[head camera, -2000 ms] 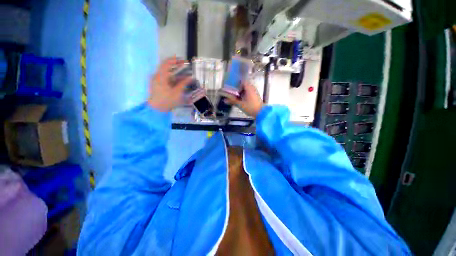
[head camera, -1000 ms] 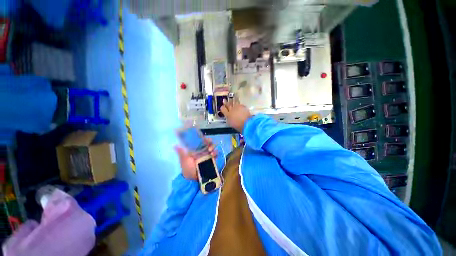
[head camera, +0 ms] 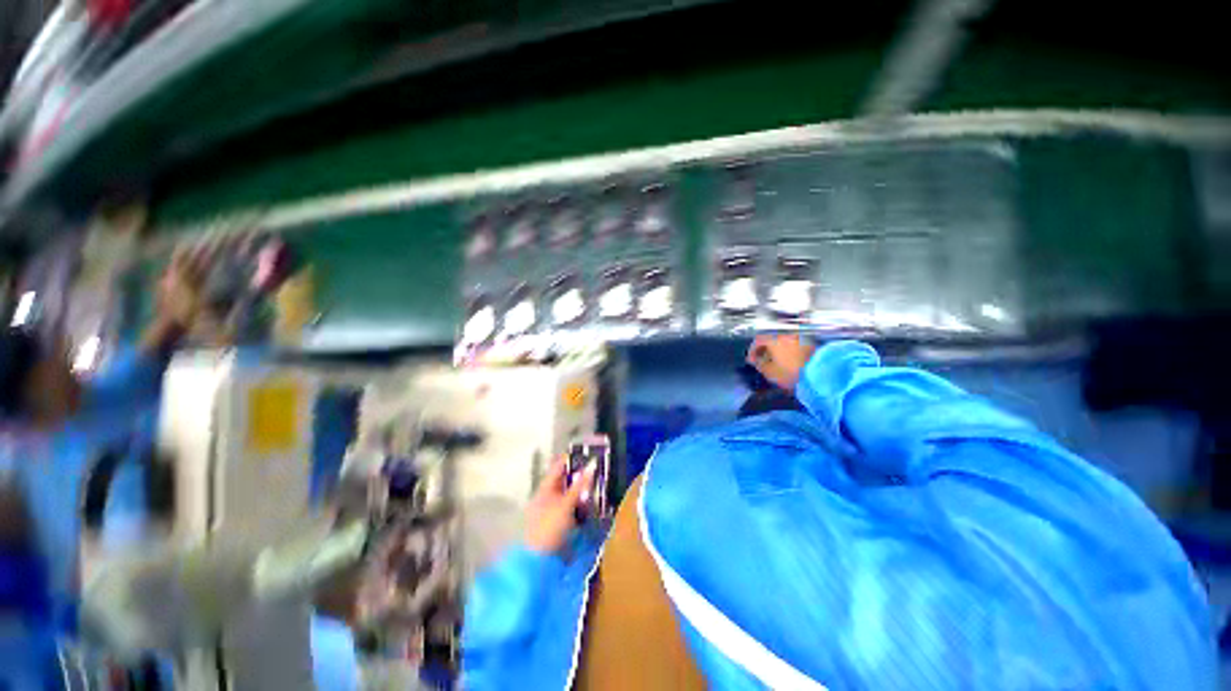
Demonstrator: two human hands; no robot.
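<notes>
My left hand [head camera: 551, 510] holds a phone unit [head camera: 589, 466], dark with a light edge, upright in front of my body. My right hand [head camera: 780, 356] is at the near edge of a clear tray [head camera: 911, 243]; the fingers are blurred, a dark shape lies under them, and I cannot tell if they hold it. This tray has two units with white faces [head camera: 792, 294] in its near row at the left and a faint dark shape behind them. A second tray [head camera: 567, 261] to its left holds two rows of units, the near row with white faces.
The trays lie on a long green bench [head camera: 392, 270] with a pale rail [head camera: 770, 139] behind. An off-white machine [head camera: 506, 419] with a yellow label [head camera: 273, 415] stands at the left. Blurred people in blue sleeves [head camera: 128, 385] are at the far left. Blue shapes show below the bench edge.
The view has swung right from the machine to the tray bench. My right hand has left the unit at the machine and moved to the tray edge. My left hand still holds a unit.
</notes>
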